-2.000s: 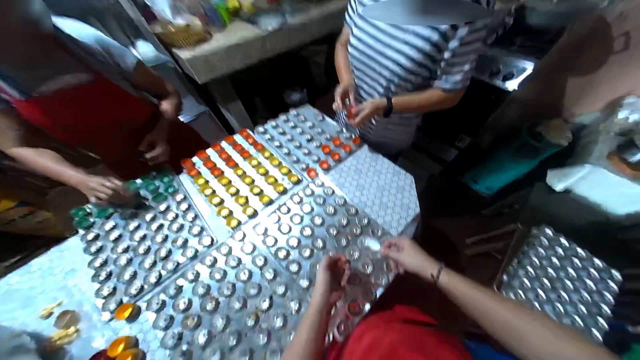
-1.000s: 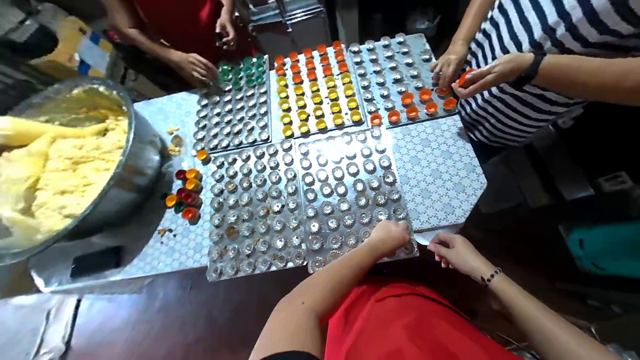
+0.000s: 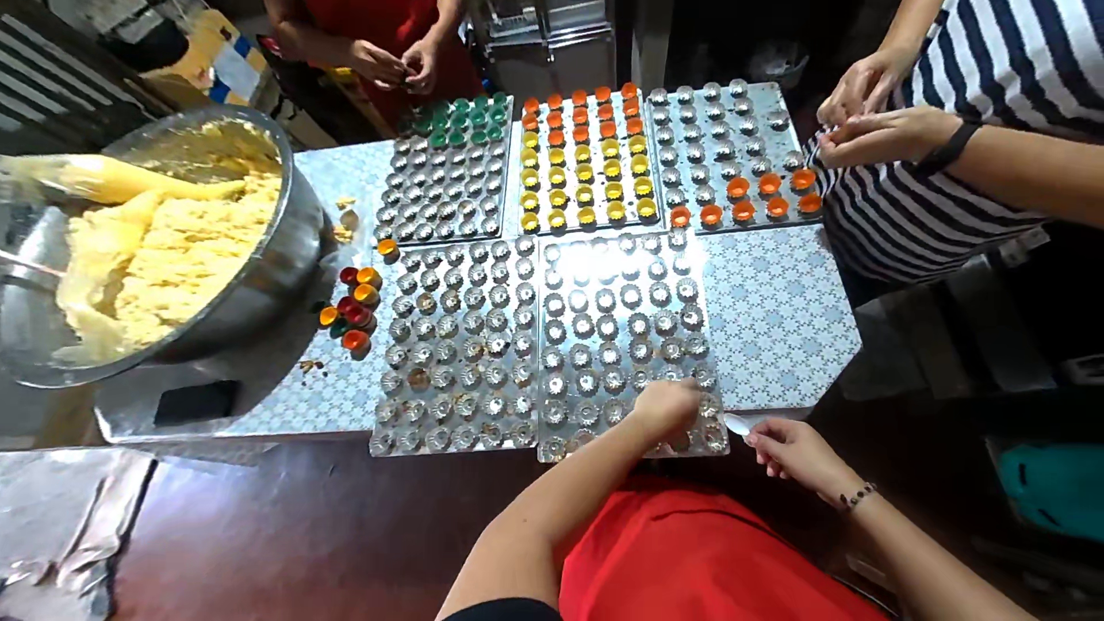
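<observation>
My left hand [image 3: 668, 408] is over the lower right part of a metal tray [image 3: 567, 345] set with rows of small fluted metal tart molds; its fingertips are blurred, so whether they hold anything is unclear. My right hand [image 3: 789, 444] pinches a white plastic spoon [image 3: 737, 423] just off the tray's lower right corner. A second tray of molds [image 3: 373, 435] lies against it on the left. Behind them are three more trays, one with green paper cups [image 3: 457, 121], one with yellow cups [image 3: 613, 190] and orange ones, and one with orange cups [image 3: 743, 210] at its front.
A large metal basin [image 3: 289, 207] of yellow dough with a plastic piping bag [image 3: 112, 177] stands at the left. Loose colored cups [image 3: 355, 312], crumbs and a black flat object [image 3: 197, 403] lie near it. Two people's hands [image 3: 397, 69], [image 3: 888, 121] are beyond the table.
The view has shifted strongly since two seconds ago. The co-worker at the back left had one hand at the green cups and now has both hands together above the tray.
</observation>
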